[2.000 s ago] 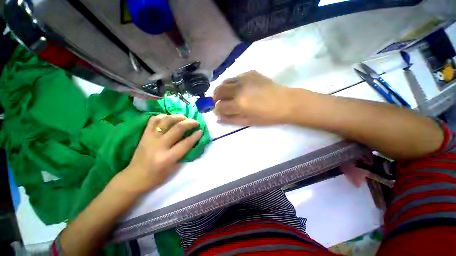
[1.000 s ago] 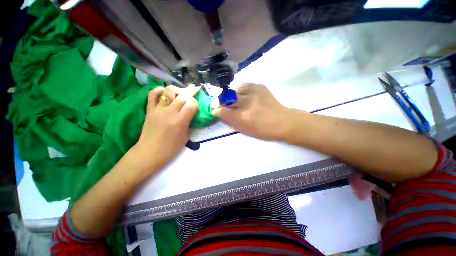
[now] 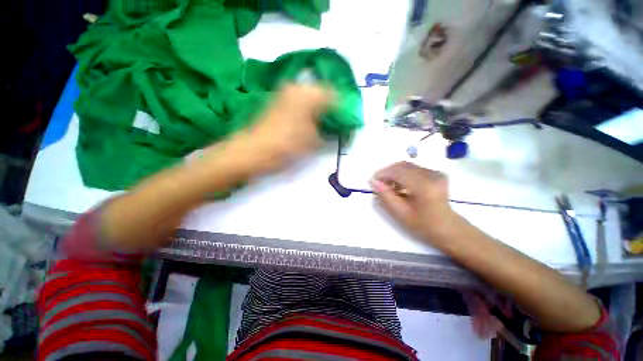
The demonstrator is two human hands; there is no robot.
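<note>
A large green garment piece (image 3: pixel 190 77) lies in folds on the left of the white table, away from the needle area. My left hand (image 3: pixel 296 120) is motion-blurred on the garment's right part; it appears to hold the cloth. My right hand (image 3: pixel 412 194) is on the table, below the blue knob (image 3: pixel 457 149), with fingers curled together; no cloth shows in it, and whether it pinches something small cannot be told. The presser foot area (image 3: pixel 423 116) of the sewing machine head (image 3: pixel 486 42) has no cloth under it.
Blue-handled thread snips (image 3: pixel 576 236) and a slim grey tool (image 3: pixel 601 236) lie at the right. A ruler strip (image 3: pixel 317 261) runs along the front edge. A small dark oval part (image 3: pixel 339 185) sits on the table between my hands. Green cloth (image 3: pixel 210 317) hangs below the table.
The garment's worked part has come away from the needle to the left with my left hand. My right hand has let go of the cloth and sits nearer the front edge. The view has shifted.
</note>
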